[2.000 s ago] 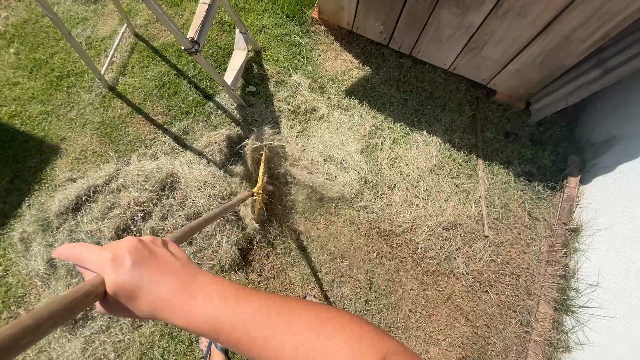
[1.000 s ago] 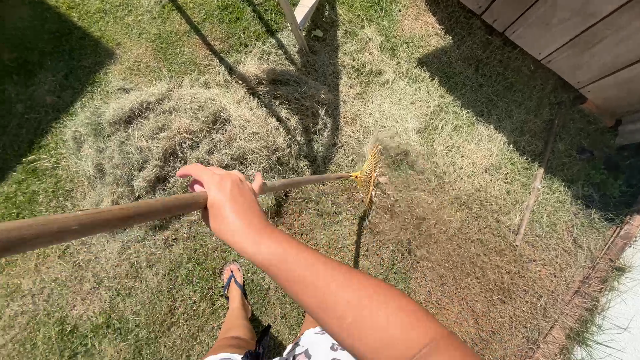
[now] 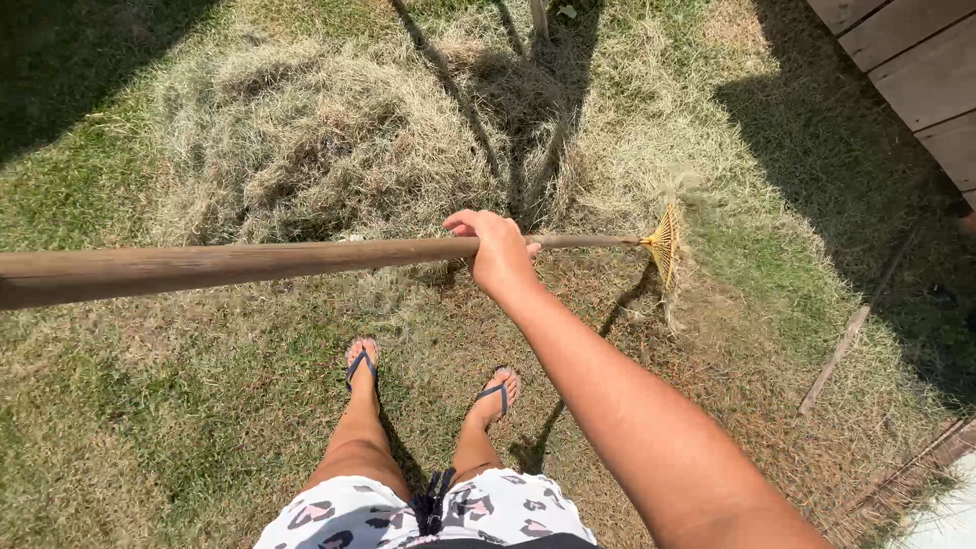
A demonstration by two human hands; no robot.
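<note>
My right hand (image 3: 499,255) is closed around the wooden handle of a leaf rake (image 3: 666,245), whose yellow fanned tines rest on the ground to the right, with dry grass gathered about them. The thick end of the handle (image 3: 229,267) runs out of view at the left edge. My left hand is out of view. A wide heap of dry cut grass (image 3: 328,145) lies beyond the handle, at upper left and centre. Thinner loose grass (image 3: 648,114) covers the ground between the heap and the shaded strip.
Wooden boards (image 3: 923,76) stand at upper right. A thin wooden stick (image 3: 835,358) lies at right, near a ground-level edging (image 3: 915,465) and white surface. A post (image 3: 540,19) stands at top centre. My feet in flip-flops (image 3: 497,390) are below the handle.
The view has shifted a lot. The handle has swung from a slant to nearly level, my right hand still around it. A greener patch now shows just right of the tines.
</note>
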